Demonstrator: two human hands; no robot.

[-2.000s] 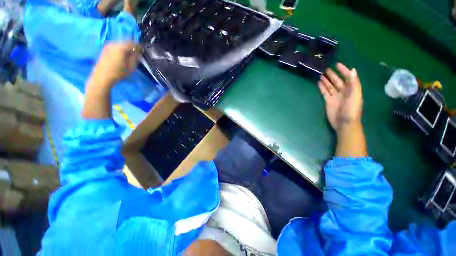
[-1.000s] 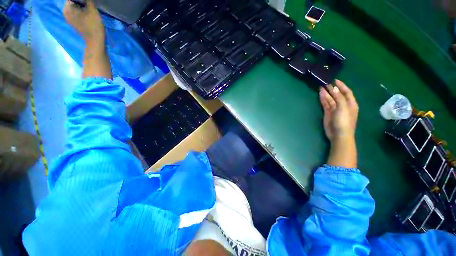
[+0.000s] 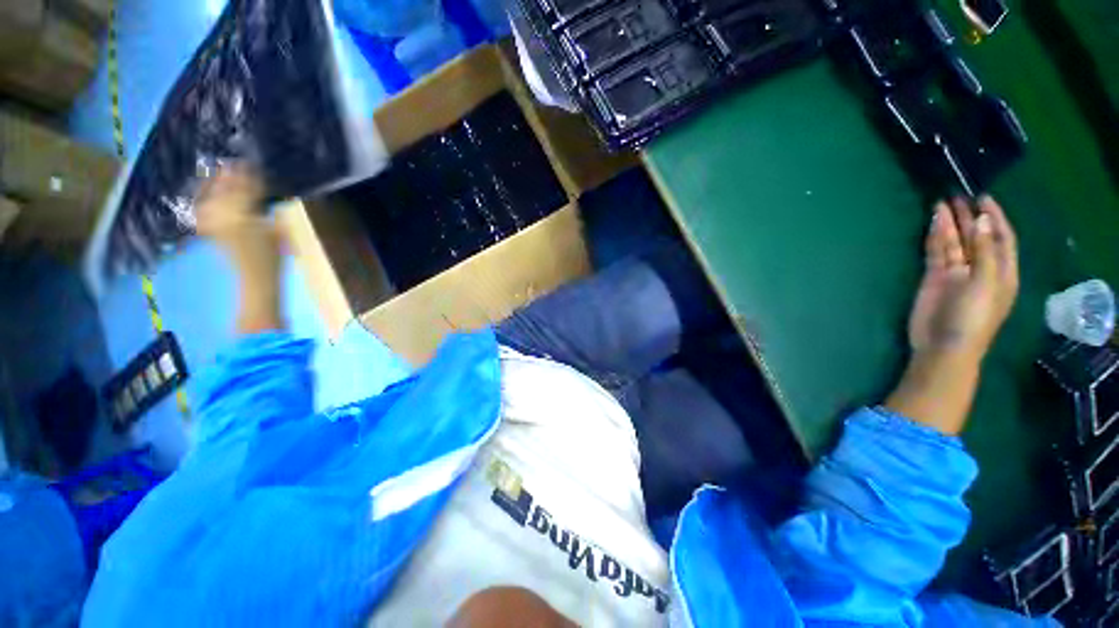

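My left hand (image 3: 239, 215) is blurred at the left and holds a large black shiny sheet (image 3: 276, 104) with a pale edge, above the floor beside the box. It looks like a tray or liner; its pockets cannot be made out. My right hand (image 3: 963, 282) is on the bench at the right, fingers together, with its fingertips at the near edge of black empty housings (image 3: 976, 137). I cannot tell whether it grips one. A black blister tray (image 3: 650, 76) with phone-shaped pockets lies on the bench at the top.
An open cardboard box (image 3: 491, 276) holding black trays stands left of the green bench (image 3: 785, 233). A translucent cup (image 3: 1080, 312) and white-bordered phone assemblies (image 3: 1043, 570) are at the right. A small dark rack (image 3: 147, 378) lies at the far left.
The view has swung left and down. My left hand has taken the black sheet off the tray and out to the left of the box. My right hand stays by the housings.
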